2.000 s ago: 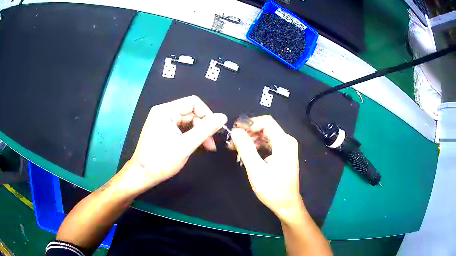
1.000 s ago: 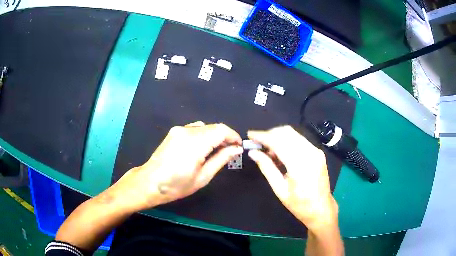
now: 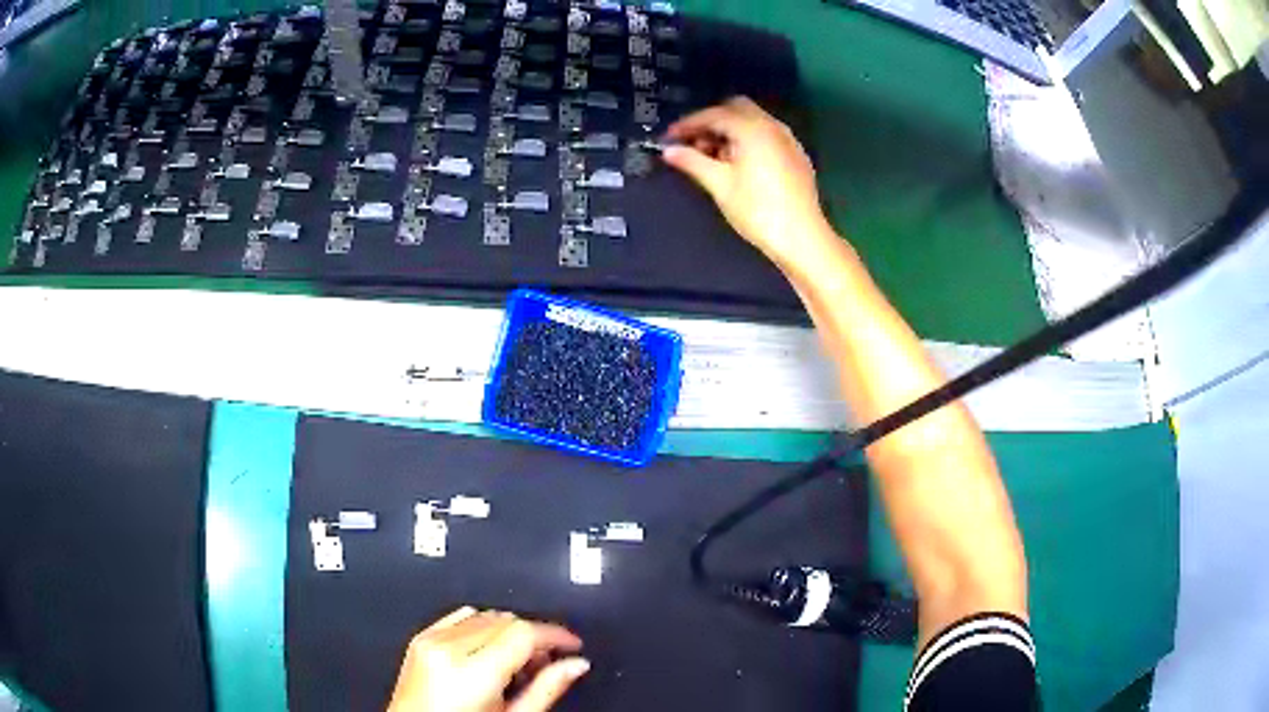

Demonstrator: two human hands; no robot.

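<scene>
My right hand (image 3: pixel 759 174) reaches over the far dark mat and pinches a silvery hinge (image 3: pixel 640 159) by its arm, at the right end of the hinge rows. Whether the hinge touches the mat is hard to tell. My left hand (image 3: pixel 480 665) is low over the near black mat, cut off by the bottom edge, with thumb and forefinger slightly apart and nothing visible between them. Three hinges lie spaced apart on the near mat: left (image 3: pixel 327 544), middle (image 3: pixel 433 529) and right (image 3: pixel 587 558).
Rows of hinges cover the far mat (image 3: pixel 724 264). A blue bin of dark screws (image 3: pixel 675 383) stands on the whitish strip (image 3: pixel 251 327), with one hinge (image 3: pixel 443 374) to its left. The black screwdriver (image 3: pixel 835 607) lies at right; its cord (image 3: pixel 974 378) passes over my right forearm.
The view has shifted forward to the far mat. My hands have parted: the right carried the hinge away to the far rows, and the left remains over the near mat without it.
</scene>
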